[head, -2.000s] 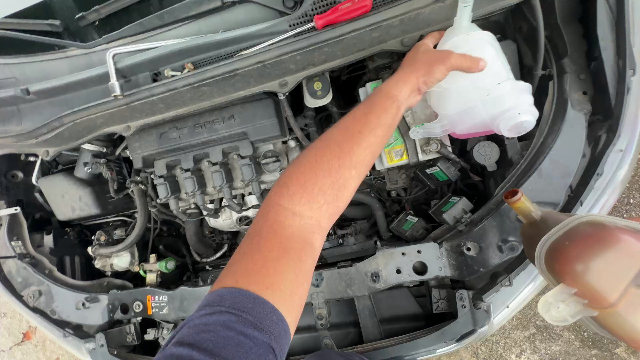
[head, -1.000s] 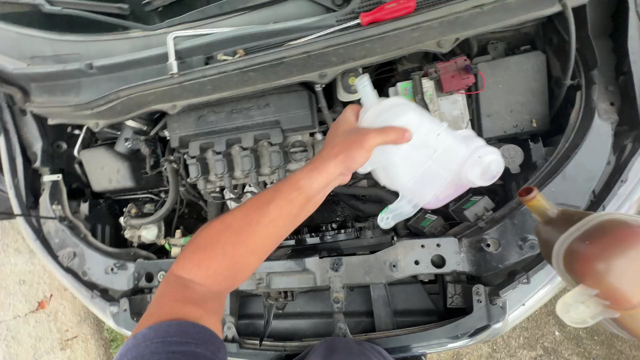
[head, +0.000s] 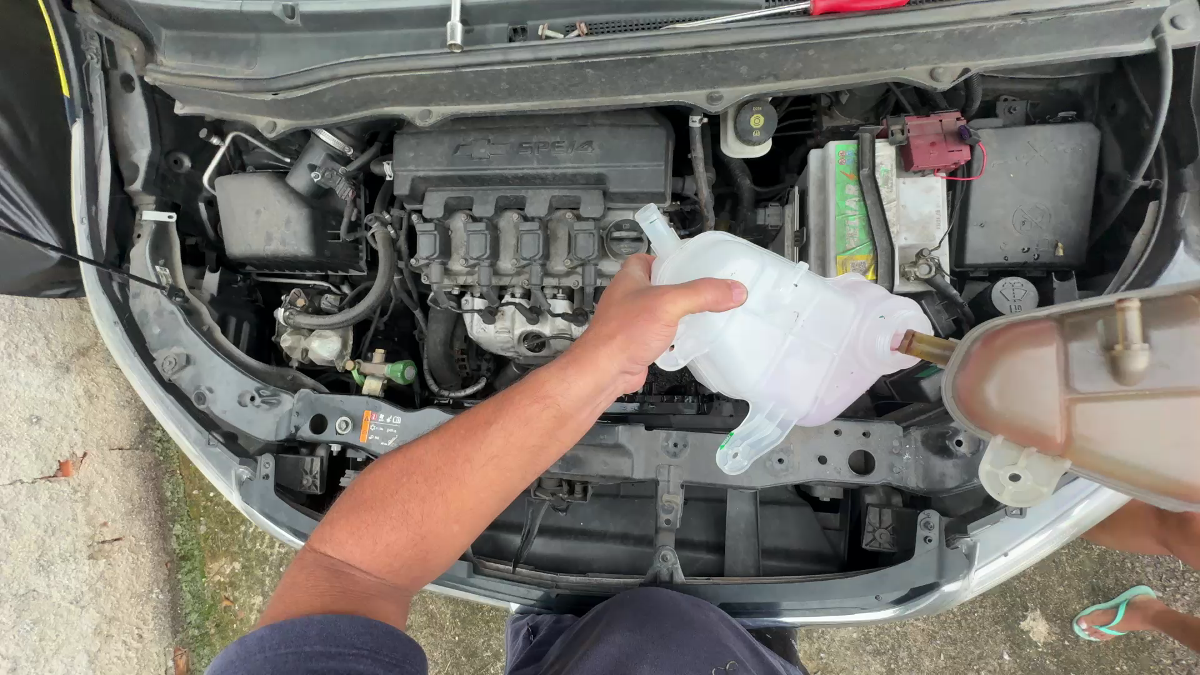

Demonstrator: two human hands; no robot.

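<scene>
My left hand point(head: 647, 319) grips the end of a translucent white plastic coolant reservoir point(head: 769, 328), thumb on top. It is held tilted above the engine bay, with a faint pink tint low inside. A short pipe stub points up beside the hand, and a mounting tab hangs below. At the reservoir's round neck is the brownish outlet of a second, stained reservoir point(head: 1097, 384), coming in from the right edge; the exact fit at the neck cannot be told. What holds the stained one is out of frame. My right hand does not show.
Behind lie the engine cover point(head: 534, 155), the battery point(head: 914, 216) and a black fuse box cover point(head: 1027, 197). A red-handled screwdriver point(head: 844, 5) and a metal wrench point(head: 455, 28) rest on the cowl. Another person's foot in a flip-flop point(head: 1116, 614) stands at lower right.
My left hand has brought the white reservoir down from over the battery side. Its neck, apart from the stained reservoir's outlet before, now meets it. Another person's foot has come into view.
</scene>
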